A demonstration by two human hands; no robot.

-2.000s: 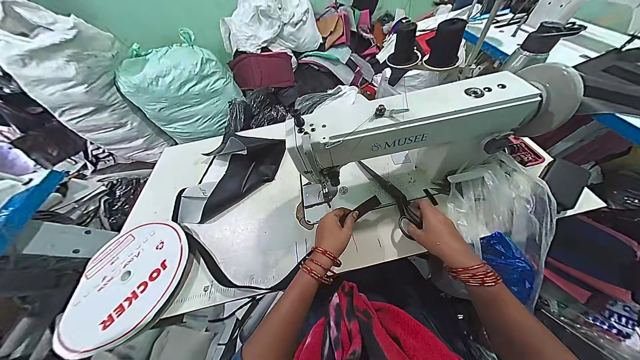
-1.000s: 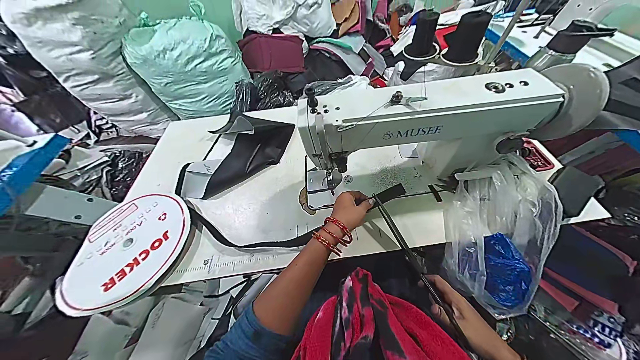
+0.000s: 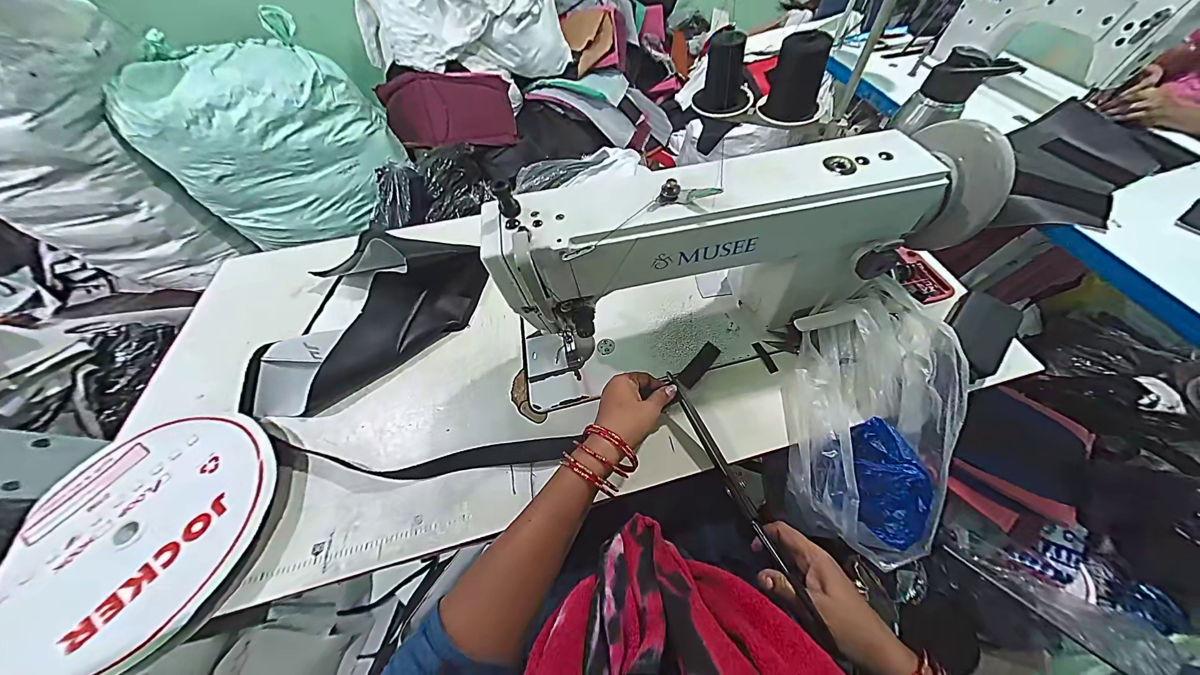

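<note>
My left hand point(image 3: 633, 405) pinches the end of a black tape point(image 3: 478, 459) in front of the sewing machine's needle area. The tape runs left across the white table to a large reel point(image 3: 141, 544). Long black scissors point(image 3: 717, 450) reach from my right hand point(image 3: 811, 567), at the table's front edge, to my left fingertips. A short black strip point(image 3: 698, 365) lies just beyond the blade tips, with a smaller piece point(image 3: 764, 357) to its right. The white sewing machine point(image 3: 750, 234) stands behind my hands.
Folded black material point(image 3: 403, 319) lies left of the machine. A clear plastic bag point(image 3: 881, 422) with blue plastic inside hangs at the table's right. Black thread cones point(image 3: 797, 77) stand behind. Full sacks point(image 3: 258, 141) are at the back left. Another person's hand point(image 3: 1148, 98) is at the far right.
My right hand has moved down toward me with the scissors, whose tips now meet my left fingertips. The short strip my left hand held two seconds ago now lies beyond the tips.
</note>
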